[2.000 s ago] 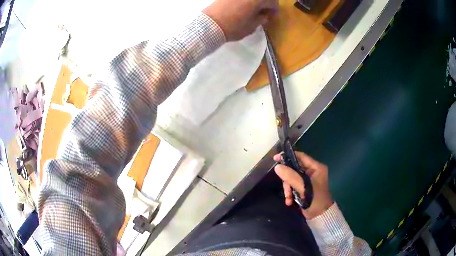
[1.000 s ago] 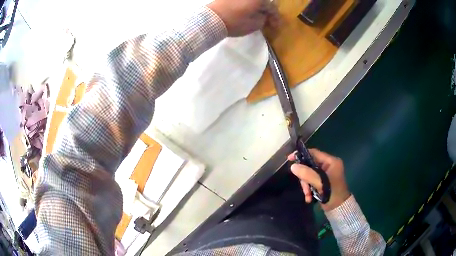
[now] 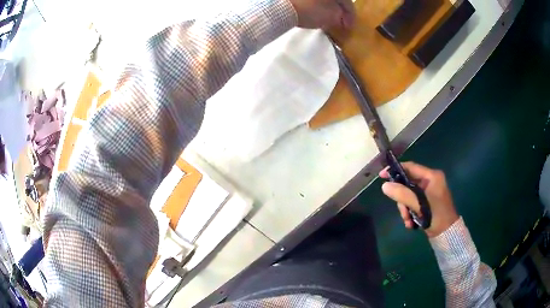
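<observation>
My right hand [image 3: 427,195] is closed around the black handles of the long dark shears [image 3: 369,111]. The blades slant up and left across the brown card pattern [image 3: 377,81] and look nearly closed. Their tip is by my left hand [image 3: 325,12], which is at the card's left edge, blurred and partly cut off by the top edge. Whether it grips anything is unclear. White fabric [image 3: 283,84] lies left of the card, its curved edge along the blades. Two black weights, one [image 3: 407,19] left of the other [image 3: 445,35], rest on the card.
My left sleeve covers much of the table's left side. White pieces with an orange-brown card [image 3: 183,192] lie lower left, beside a small dark clamp-like object [image 3: 173,266]. Mauve scraps [image 3: 47,123] lie far left. The metal table edge [image 3: 338,203] runs diagonally above the green floor [image 3: 476,150].
The view has shifted, so the table's things sit slightly differently in the picture. The shears' blades look more closed than before. My right hand still holds them, and my left hand stays by the tip.
</observation>
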